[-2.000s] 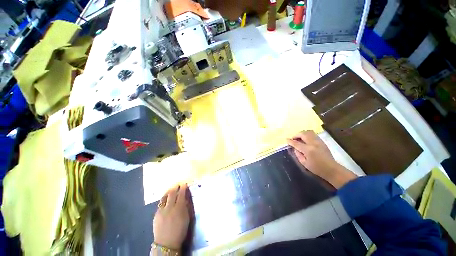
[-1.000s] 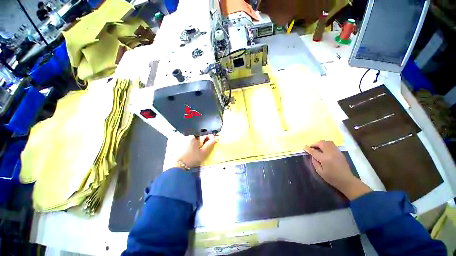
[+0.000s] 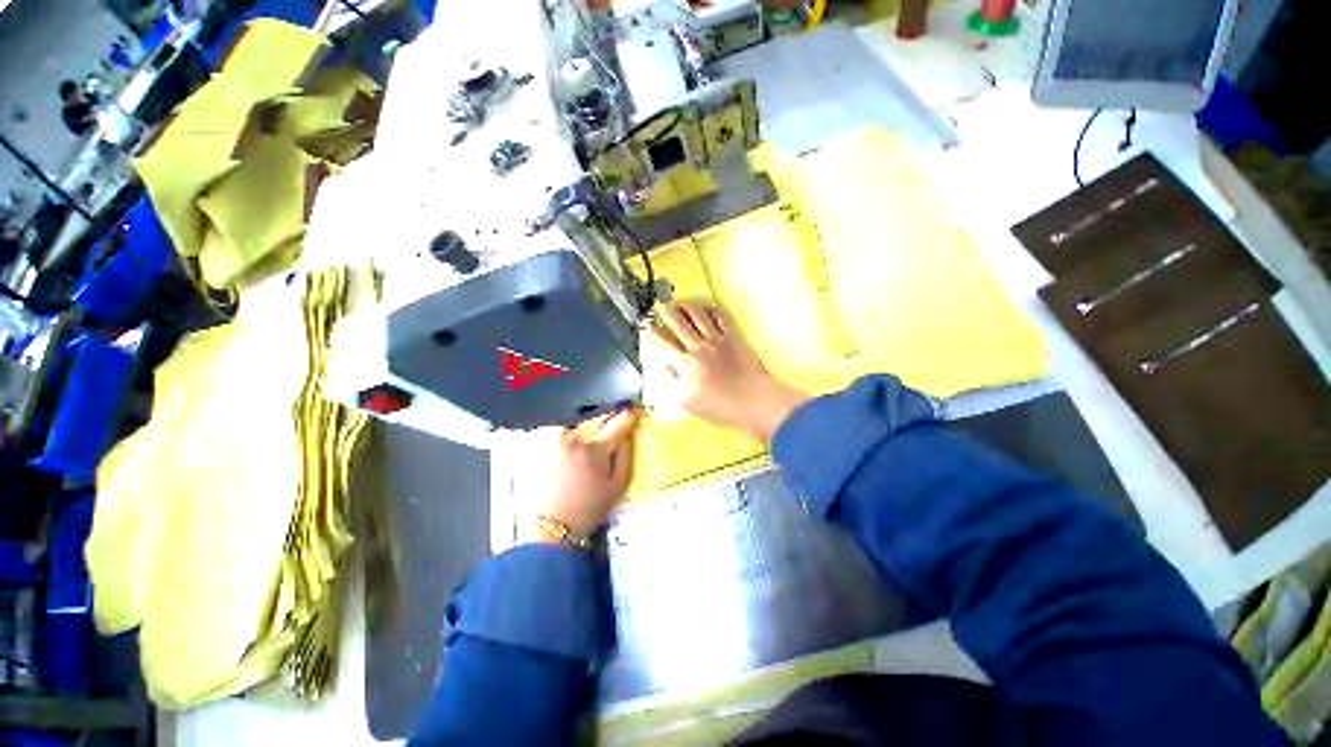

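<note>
A yellow panel [image 3: 934, 277] lies flat under and to the right of the sewing head [image 3: 504, 343], over the shiny dark bed plate [image 3: 745, 569]. My left hand [image 3: 596, 470] is at the panel's left part, just below the head's front cover, its fingertips near the cover's lower edge. My right hand [image 3: 708, 365] rests on the panel beside the needle area, fingers pointing up and left. The head partly hides what the fingertips touch. I cannot tell whether either hand grips the panel's edge.
Brown patches [image 3: 1226, 394] with pale slot lines lie at the right, below the control panel [image 3: 1131, 44]. A stack of cut yellow panels [image 3: 219, 511] is at the left, with crumpled yellow pieces [image 3: 248, 146] behind it. The feed clamp carriage [image 3: 679, 153] stands behind the needle.
My right hand has moved from the panel's front right edge leftwards and up to beside the needle area. My left hand moved earlier from the front edge to below the head. The view has shifted.
</note>
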